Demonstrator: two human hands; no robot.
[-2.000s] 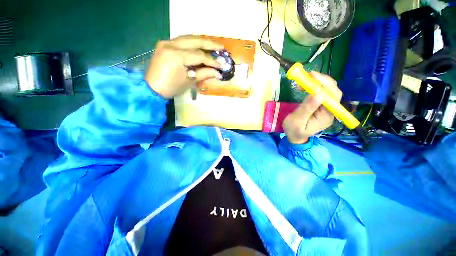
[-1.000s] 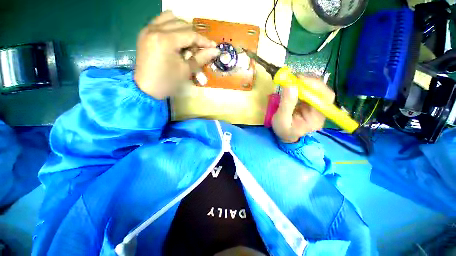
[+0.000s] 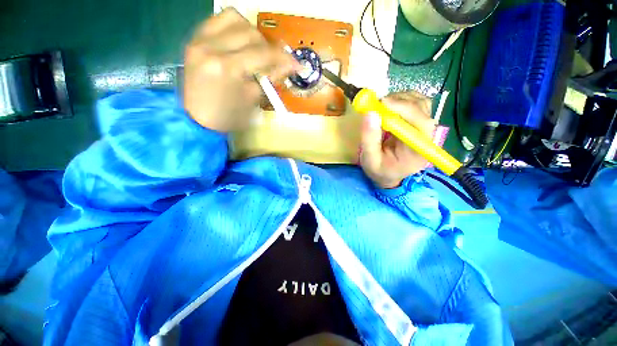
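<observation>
The orange-brown fixture plate (image 3: 270, 27) lies on the cream board (image 3: 298, 138). The round dark workpiece (image 3: 306, 69) with a shiny centre sits in the middle of the plate. My left hand (image 3: 226, 74), blurred, is at the workpiece's left edge with its fingertips closed. A thin pale tool (image 3: 272, 93) sticks out below its fingers; what it is cannot be told. My right hand (image 3: 398, 138) is closed on the yellow handle of the soldering iron (image 3: 409, 135). The iron's tip points up-left to the workpiece's right edge; contact is unclear.
A round can (image 3: 433, 17) stands beyond the board on the right. A blue box (image 3: 517, 64) and black equipment (image 3: 575, 128) are farther right. A shiny reel (image 3: 27, 88) is at the far left. A pink-red block (image 3: 441, 135) shows partly behind my right hand. Black cords cross the green benchtop.
The workpiece, held in my left fingers over the plate two seconds ago, now sits on the plate. My right hand and the iron have moved left, bringing the tip to the workpiece.
</observation>
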